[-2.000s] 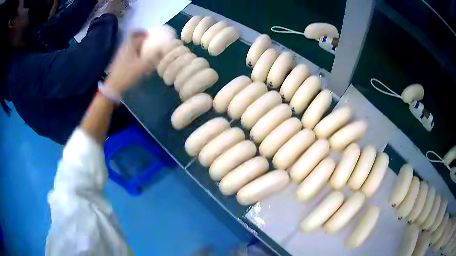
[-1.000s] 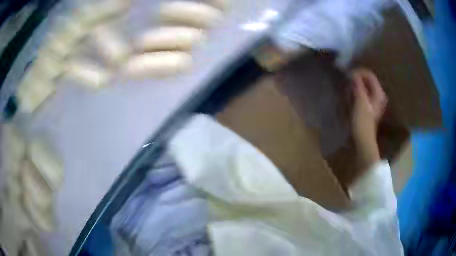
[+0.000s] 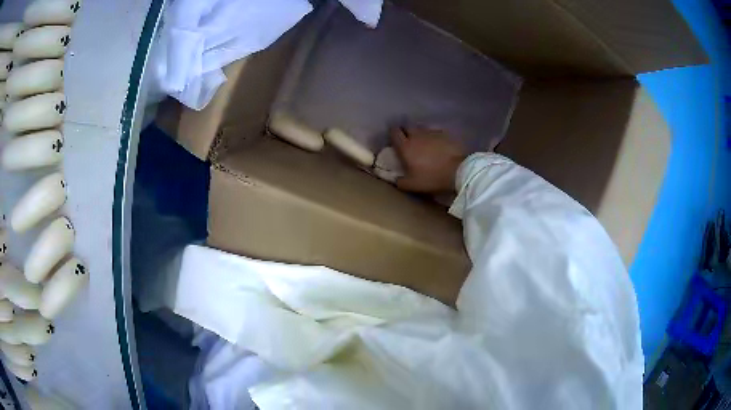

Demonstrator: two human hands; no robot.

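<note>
My right hand (image 3: pixel 433 160) reaches into an open brown carton (image 3: pixel 337 216). Its fingers are around a cream housing (image 3: pixel 388 163) at the carton's near inner wall, partly hidden by the hand. Two more cream housings, one at the corner (image 3: pixel 296 133) and one beside the hand (image 3: pixel 350 147), lie in a row along that wall. A grey-white liner sheet (image 3: pixel 401 80) covers the carton's inside beyond them. My left hand is not visible; only a white sleeve shows at lower left.
Rows of cream housings (image 3: pixel 34 117) with small dark marks lie on the pale bench (image 3: pixel 92 160) at left, beside its dark green edge (image 3: pixel 122 200). White crumpled film (image 3: pixel 216 40) hangs at the carton's left edge. Carton flaps stand open. A blue crate-like object (image 3: pixel 697 312) is at far right.
The view has swung from the bench to the carton. My right hand has moved down to the row of housings by the near wall. My left hand has gone out of sight.
</note>
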